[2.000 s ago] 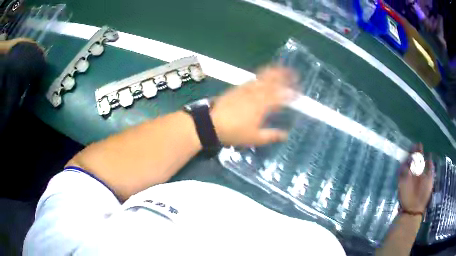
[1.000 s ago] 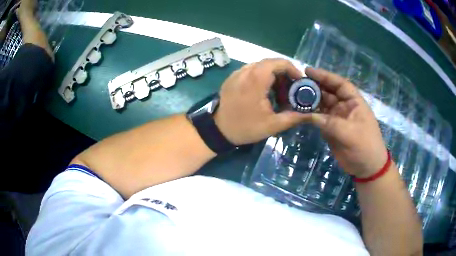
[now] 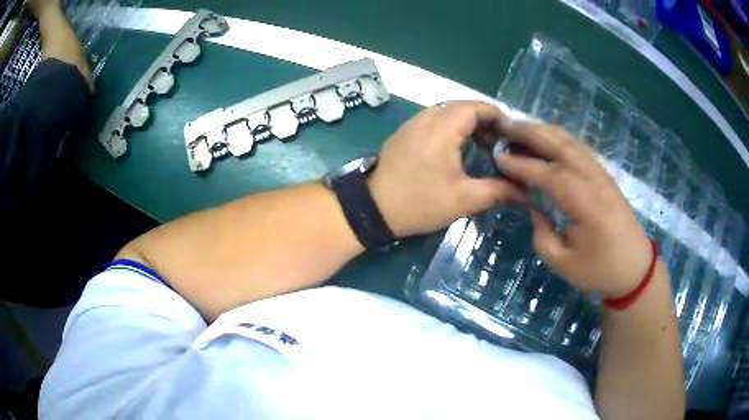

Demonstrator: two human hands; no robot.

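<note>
My left hand (image 3: 435, 168), with a dark watch, and my right hand (image 3: 583, 205), with a red band, meet in front of me above the clear tray. Their fingers close around a small round component (image 3: 499, 148). Only a bit of its shiny edge shows; the rest is hidden by the fingers. The clear pocketed tray (image 3: 460, 308) lies under and behind my hands and reaches to the right. A grey metal holder strip (image 3: 287, 94) with scalloped nests lies left of my hands. A second strip (image 3: 156, 78) lies farther left, tilted more steeply.
The green bench (image 3: 427, 49) has curved white lines. Another person's arm (image 3: 62, 41) and dark sleeve are at the upper left, beside more clear trays. A blue bin (image 3: 694, 29) is at the upper right. A further tray edge shows at the far right.
My right hand came from the far right to my left hand. The component's ring face, visible a second ago, is now mostly covered, and the right fingers have shifted over it.
</note>
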